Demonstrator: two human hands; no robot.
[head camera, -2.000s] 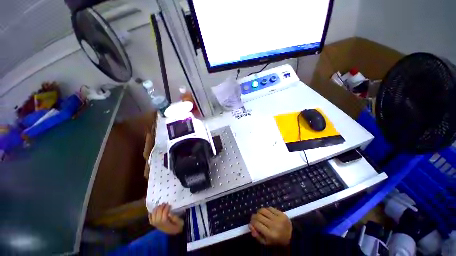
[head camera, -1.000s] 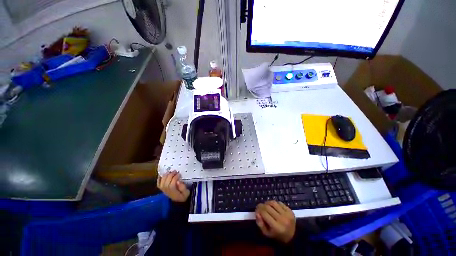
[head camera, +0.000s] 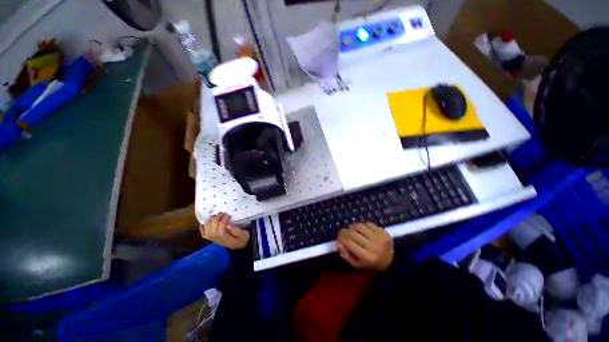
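Note:
The white-and-black camera housing (head camera: 252, 137) lies on the perforated base plate (head camera: 310, 160) at the left of the worktop, its black part towards me. My left hand (head camera: 224, 231) rests at the plate's front left corner, below the housing and not touching it. My right hand (head camera: 364, 246) rests with curled fingers on the front edge of the keyboard tray (head camera: 307, 256), at the near edge of the black keyboard (head camera: 380, 208). No held object shows in either hand. The undersides of both hands are hidden.
A black mouse (head camera: 448, 101) lies on a yellow pad (head camera: 409, 115). The control panel (head camera: 380, 30), a curled paper sheet (head camera: 316, 53) and bottles stand behind. A blue crate of housings (head camera: 524, 280) is at the right, beside a black fan. A green bench (head camera: 60, 180) is at the left.
The view has tilted down and turned, so the monitor is almost out of the picture and more of the right crate shows. Both hands keep their places; the housing has not moved on the plate.

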